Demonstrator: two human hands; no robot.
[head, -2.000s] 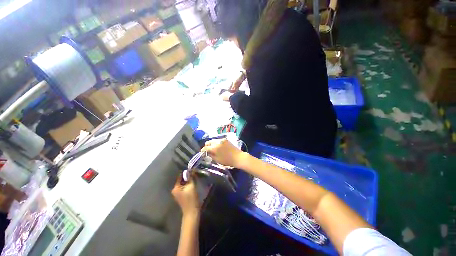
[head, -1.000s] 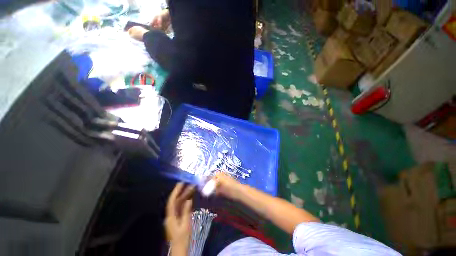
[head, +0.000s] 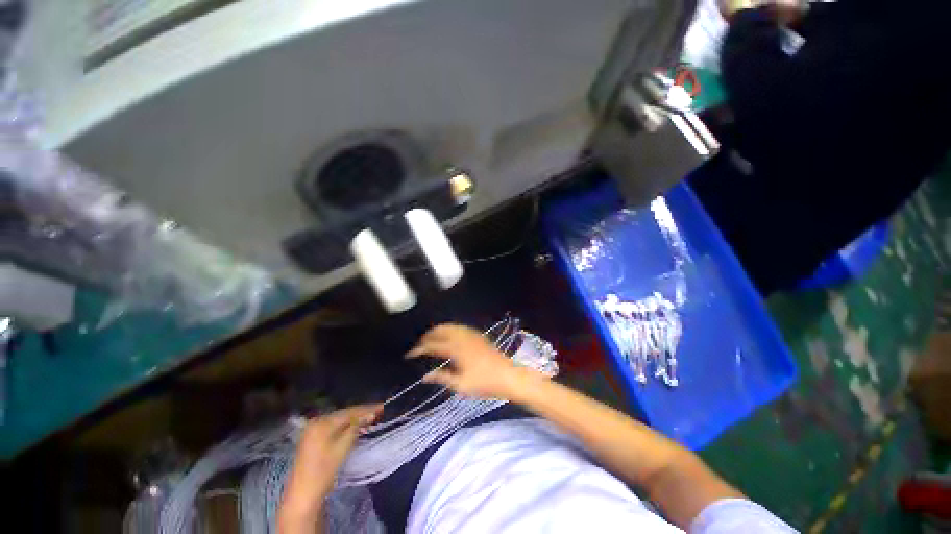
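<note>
A bundle of loose white cables (head: pixel 417 436) lies across my lap, its ends fanned near my right hand. My left hand (head: pixel 332 446) pinches a thin white cable at the left of the bundle. My right hand (head: pixel 467 365) is over the bundle, fingers loosely curled; the cable runs up to its fingers, but the grip is unclear. Two white winding posts (head: pixel 410 261) on a black bar stand still and bare above my hands. The tying head (head: pixel 667 130) is at the machine's right end.
The off-white winding machine (head: pixel 501 73) fills the top. A blue tray (head: pixel 730 344) at my right holds coiled white cables (head: pixel 644 336). A person in dark clothes (head: pixel 834 115) is at the upper right. Crumpled clear plastic (head: pixel 156 250) lies at left.
The coil held at the tying head two seconds ago is gone from my hands. Both hands have moved from the tray side to the lap cables. The view has swung left and down.
</note>
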